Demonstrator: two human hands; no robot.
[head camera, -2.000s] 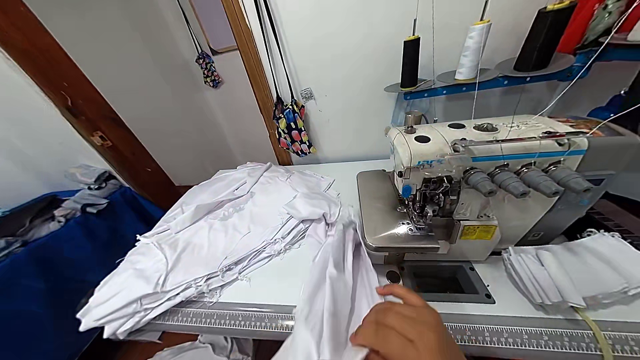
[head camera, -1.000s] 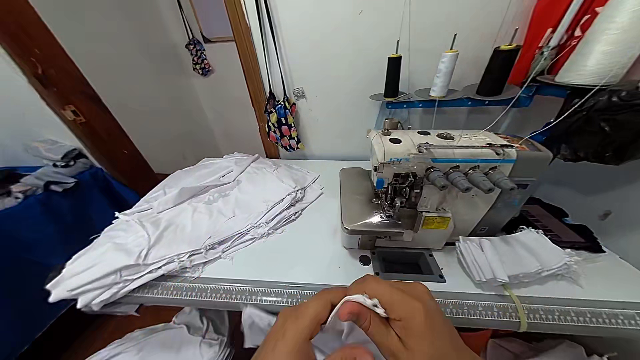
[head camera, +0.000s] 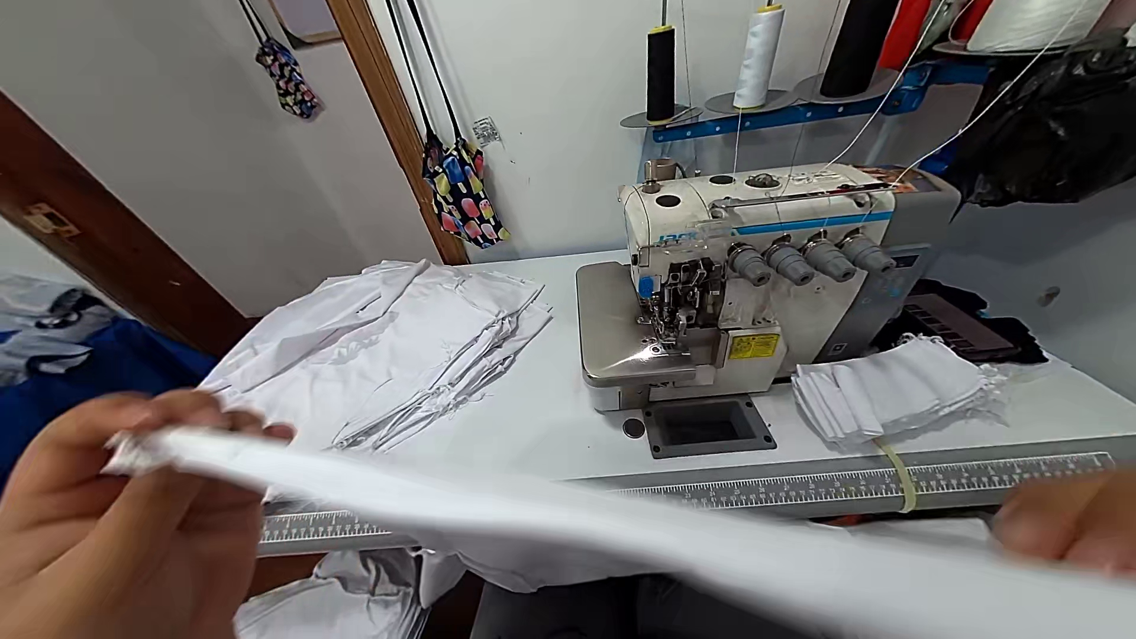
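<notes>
A length of white fabric stretches across the front of the view, partly blurred. My left hand, at the lower left, pinches one end of it between thumb and fingers. At the right edge my right hand is blurred and partly out of view, with its fingers closed at the fabric's upper edge. Behind the cloth stands a Jack overlock sewing machine with a metal work plate. A stack of white fabric pieces lies on the table left of the machine, and a smaller folded white stack lies to its right.
A ruler strip runs along the front edge of the white table. Thread cones stand on a blue rack above the machine. More white cloth lies below the table edge. A patterned bag hangs on the wall.
My hands were together around bunched white cloth a second ago; now they are far apart with the fabric drawn out between them.
</notes>
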